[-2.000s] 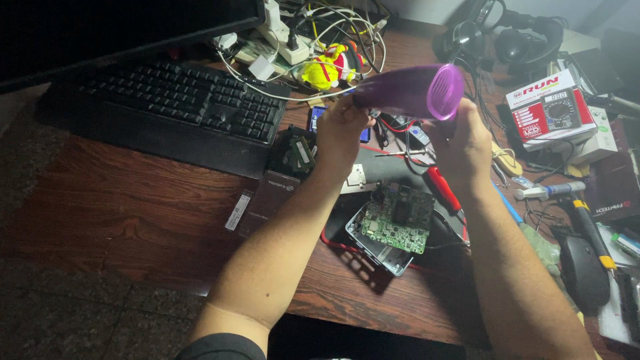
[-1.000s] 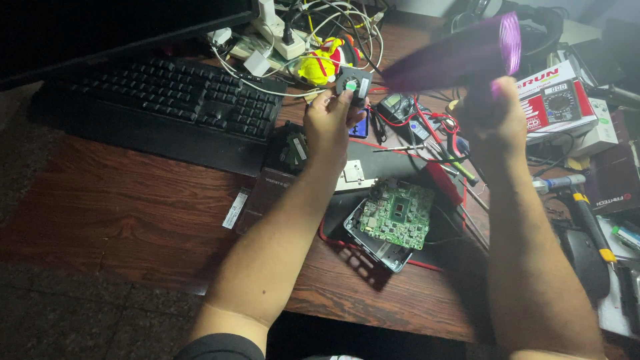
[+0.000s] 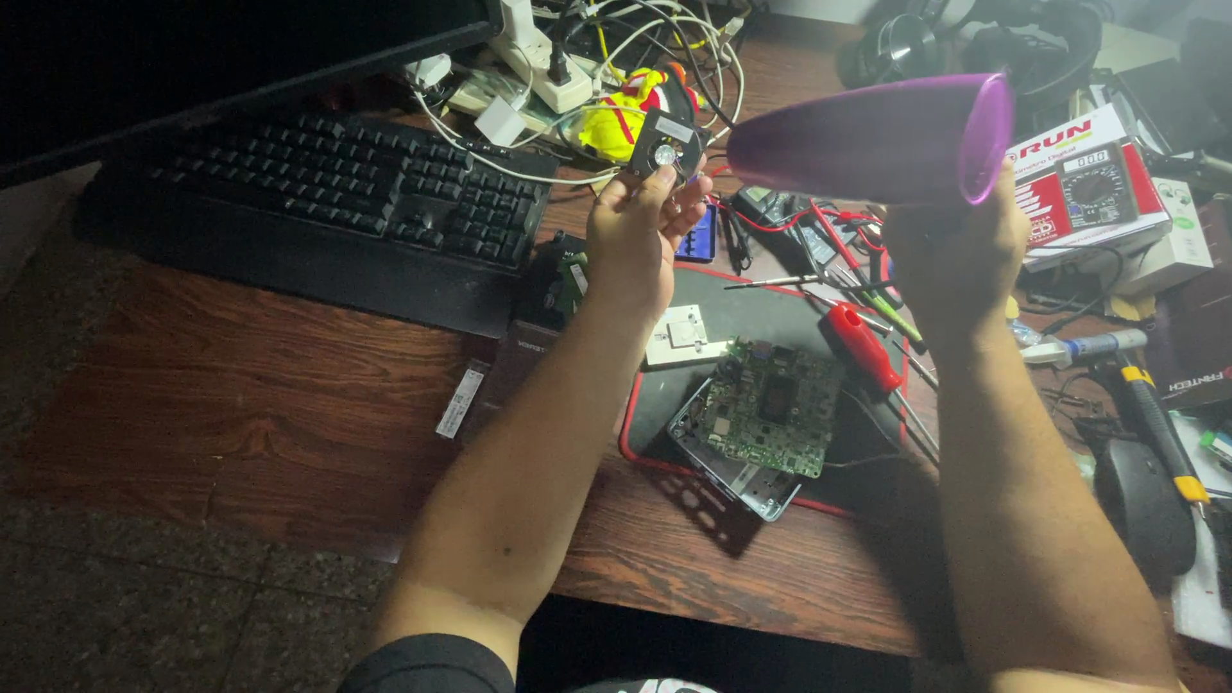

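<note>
My left hand pinches a small black cooling fan between thumb and fingers, its round hub facing up. My right hand is wrapped around a purple tapered device, which looks like a hair dryer; its narrow end points left at the fan and its grip is hidden by the hand. Below and between my forearms, a green circuit board lies tilted over an open metal case on a black mat with a red edge. A silvery metal heat sink plate lies behind the board.
A red-handled screwdriver lies right of the board. A black keyboard and monitor are at left. Cables and a power strip lie behind. A multimeter box and a yellow-black tool are at right.
The fan, hidden two seconds ago, now shows in my left hand. The purple device has moved: it was in front of my left hand, then swung up and right, and now is lower, pointing at the fan.
</note>
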